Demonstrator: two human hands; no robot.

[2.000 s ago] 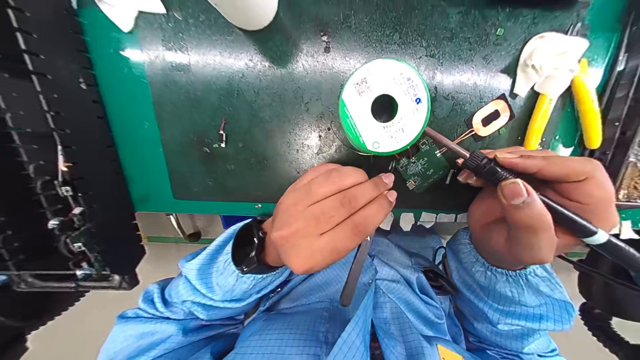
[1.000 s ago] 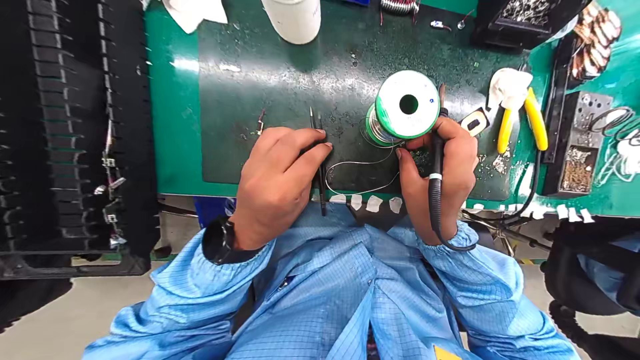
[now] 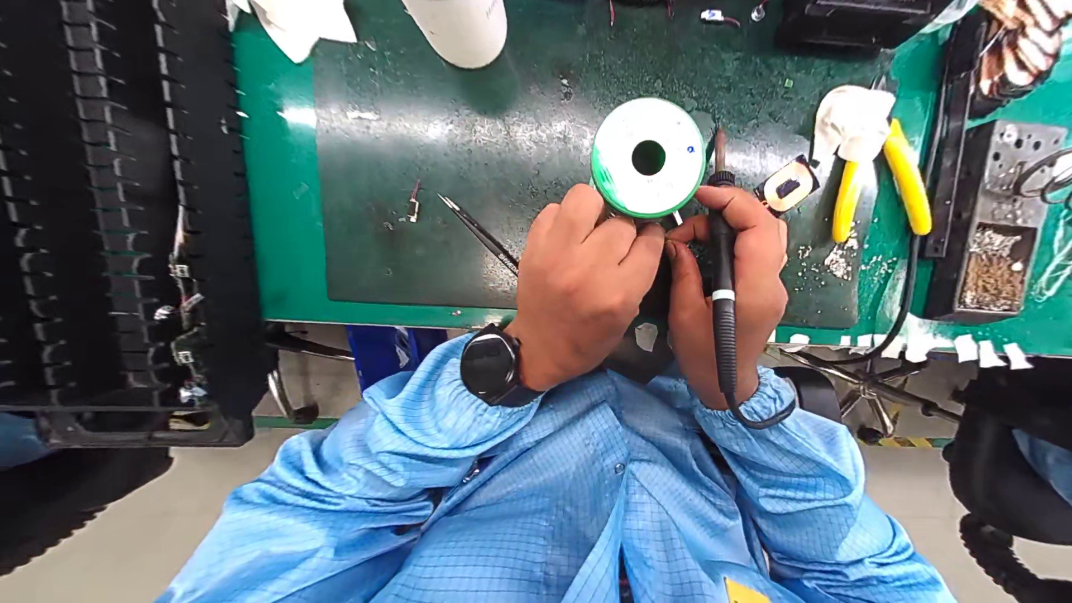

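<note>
My right hand (image 3: 737, 285) holds a black soldering iron (image 3: 722, 243) upright in the view, its tip pointing away from me, just right of a green and white solder spool (image 3: 648, 157). My left hand (image 3: 582, 280) is at the near side of the spool, fingers bent, fingertips close to my right thumb; what lies between the fingertips is hidden. A pair of dark tweezers (image 3: 481, 234) rests on the mat, its rear end running under my left hand. A flat copper coil part (image 3: 787, 186) lies right of the iron.
Cutters with yellow handles (image 3: 906, 180) lie at right beside a soldering stand with a tray (image 3: 997, 264). A white bottle (image 3: 465, 29) stands at the back. A small wired part (image 3: 414, 205) lies on the mat (image 3: 394, 151). Black racks (image 3: 197, 251) fill the left side.
My left hand, which was on the tweezers well left of the spool, has moved right to the spool's near side. The tweezers now lie on the mat. The iron has stayed in my right hand.
</note>
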